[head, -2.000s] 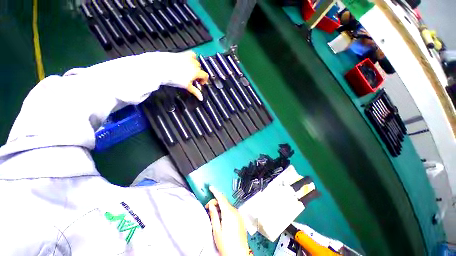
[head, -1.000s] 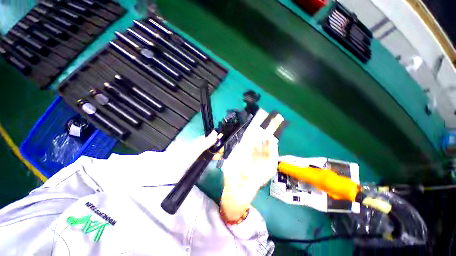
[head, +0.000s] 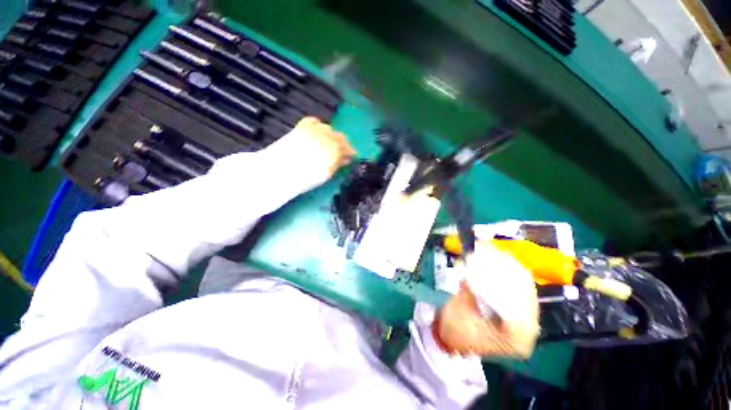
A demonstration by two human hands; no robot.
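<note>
The black tripod assembly [head: 457, 166] is blurred, its arms spread over the end of the white block [head: 398, 232]. One arm points down to my right hand [head: 493, 308], which appears closed around its lower end. My left hand [head: 322, 146] is at the upper edge of the heap of small black parts [head: 358, 196], fingers curled; whether it holds anything cannot be told. The orange screwdriver [head: 533, 260] lies across the white screw feeder [head: 561, 236], just beyond my right hand, which partly covers it.
The slotted black tray [head: 112, 136] with folded tripods is at the left, a second tray [head: 40, 152] beyond it. A blue basket [head: 50, 232] shows at the left edge. A clear plastic bag [head: 661, 308] is at the right. The dark green channel [head: 513, 128] runs behind the bench.
My left hand has let go of the tripod and moved up beside the parts heap. My right hand has moved right with the tripod, which is now over the white block's end. The view has shifted.
</note>
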